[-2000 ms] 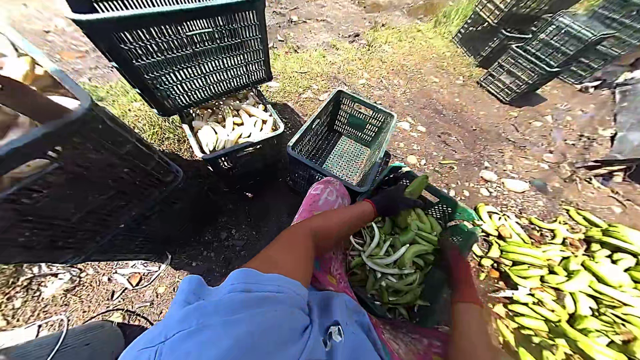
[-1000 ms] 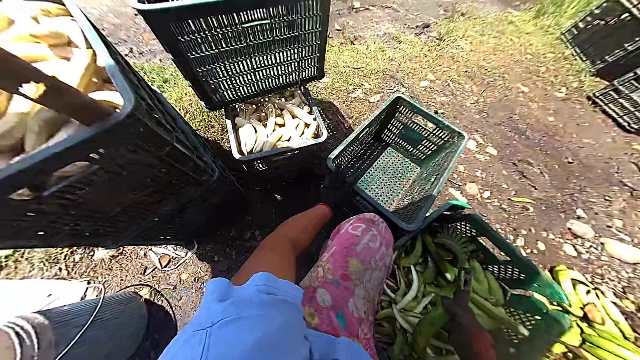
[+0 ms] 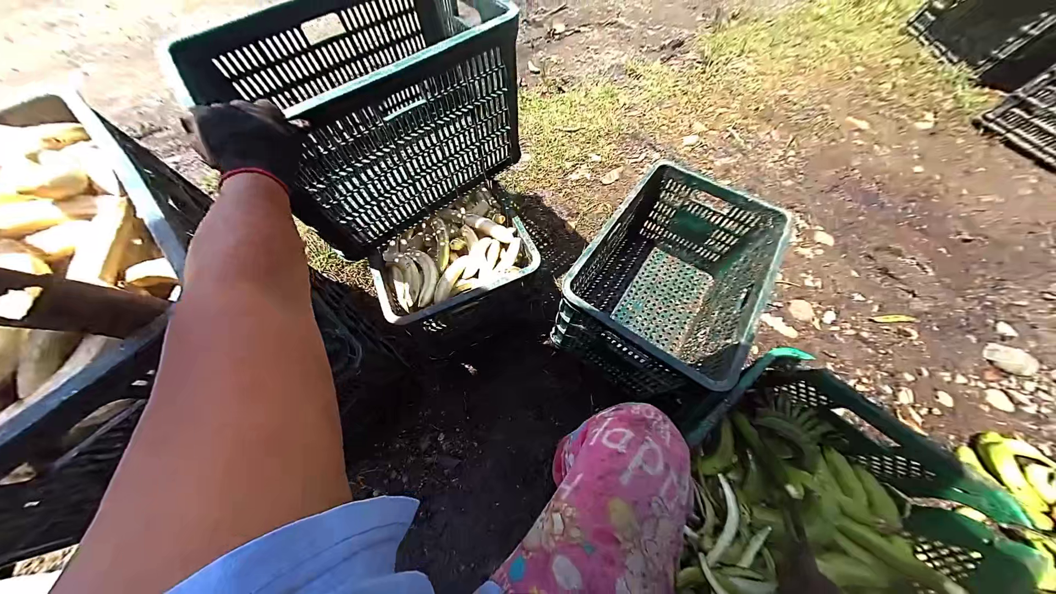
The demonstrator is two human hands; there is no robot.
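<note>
My left hand (image 3: 246, 140), in a black glove, grips the near left corner of a dark green plastic crate (image 3: 412, 107). This crate sits tilted over a lower crate (image 3: 536, 262) of peeled plantains (image 3: 462, 264). A dark, blurred shape over the green plantains (image 3: 850, 511), in the crate (image 3: 874, 421) at lower right, seems to be my right hand (image 3: 800, 553); its fingers cannot be made out. Pale peels (image 3: 728, 520) lie beside those plantains. Another green crate (image 3: 742, 289), with nothing in it, stands between the two filled ones.
At far left a large crate (image 3: 132, 173) holds peeled plantains, with a dark bar (image 3: 82, 304) across it. My leg in patterned pink cloth (image 3: 610, 503) is at bottom centre. More green plantains (image 3: 1019, 474) lie at right, and black crates (image 3: 990, 41) stand at upper right.
My left hand has gone from the crate of green plantains to the tilted crate at upper left and taken hold of its corner. The view has swung left.
</note>
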